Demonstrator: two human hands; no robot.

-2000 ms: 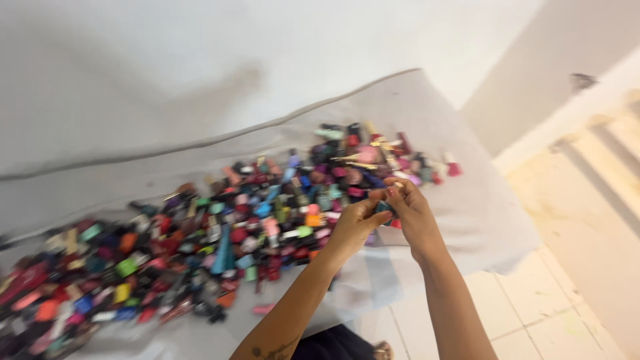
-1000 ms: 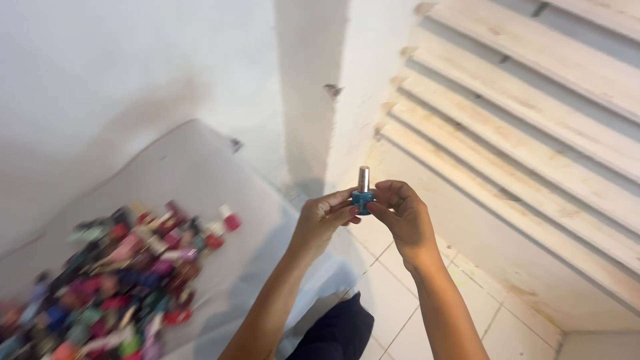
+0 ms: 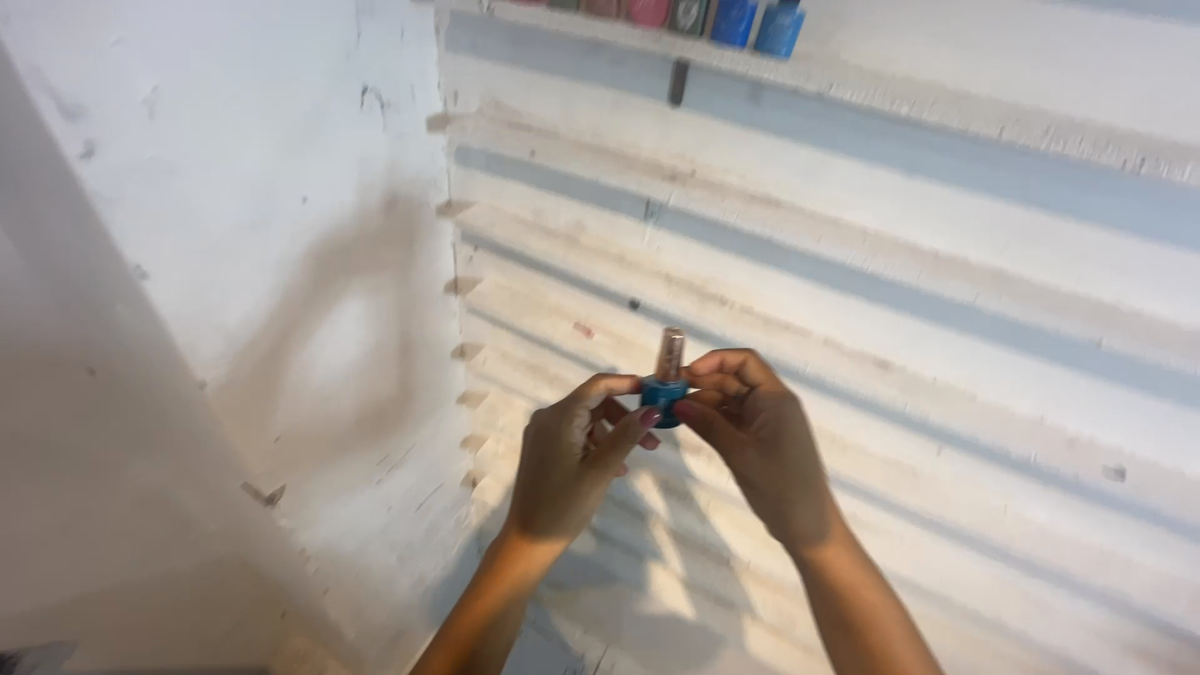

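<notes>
A nail polish bottle (image 3: 664, 401) with dark teal-blue polish and a metallic rose-gold cap stands nearly upright between my two hands. Thumb and fingers of my left hand (image 3: 586, 450) pinch it from the left. On the other side, my right hand (image 3: 755, 436) grips it with thumb and fingertips. The cap sticks up above the fingertips. Some fingers of both hands are partly hidden behind the bottle and the palms.
Narrow white wall shelves (image 3: 844, 272) run across the view in front of me. On an upper one stands a row of nail polish bottles, among them a light blue bottle (image 3: 780, 28) and a pink bottle (image 3: 649, 11). A scuffed white wall (image 3: 309, 234) meets the shelves at the left.
The view has swung from the table with its pile of polish bottles to the wall shelves. Both hands still hold the teal-blue bottle seen one second ago.
</notes>
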